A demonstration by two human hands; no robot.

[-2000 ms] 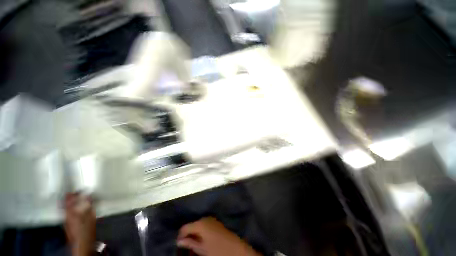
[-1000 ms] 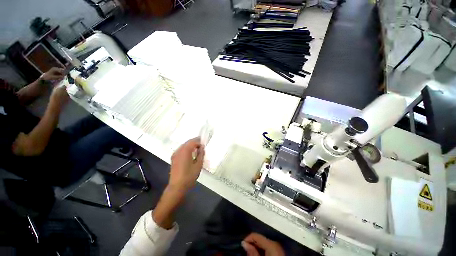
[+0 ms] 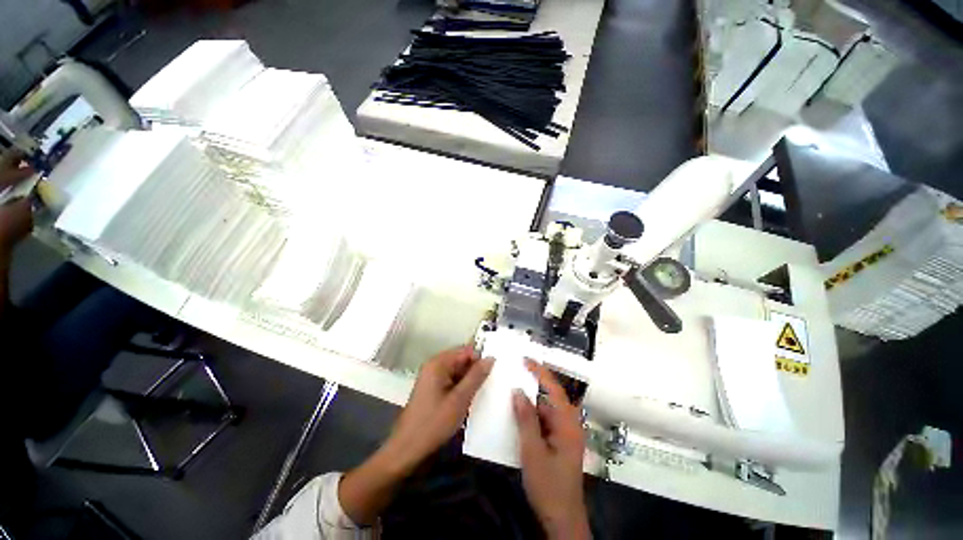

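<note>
A white piece (image 3: 496,417) lies at the front of the sewing machine (image 3: 539,290), its far end at the dark metal working area and its near end over the table's front edge. My left hand (image 3: 438,396) holds its left side between thumb and fingers. My right hand (image 3: 551,432) holds its right side, fingertips near the machine front. The presser foot and needle are too small to make out. A small finished pile (image 3: 748,374) lies on the machine's right-hand top beside the yellow warning label (image 3: 789,340).
White supply stacks (image 3: 158,211) stand left of the machine. A dark lever (image 3: 653,301) and black-topped knob (image 3: 624,226) stick out from the machine head. A coworker's hand (image 3: 15,200) shows at the left edge. Black strips (image 3: 486,79) lie on a bench behind.
The view has swung right towards the machine. My left hand has moved from the stacks to the machine front with a white piece, and my right hand has come up onto it.
</note>
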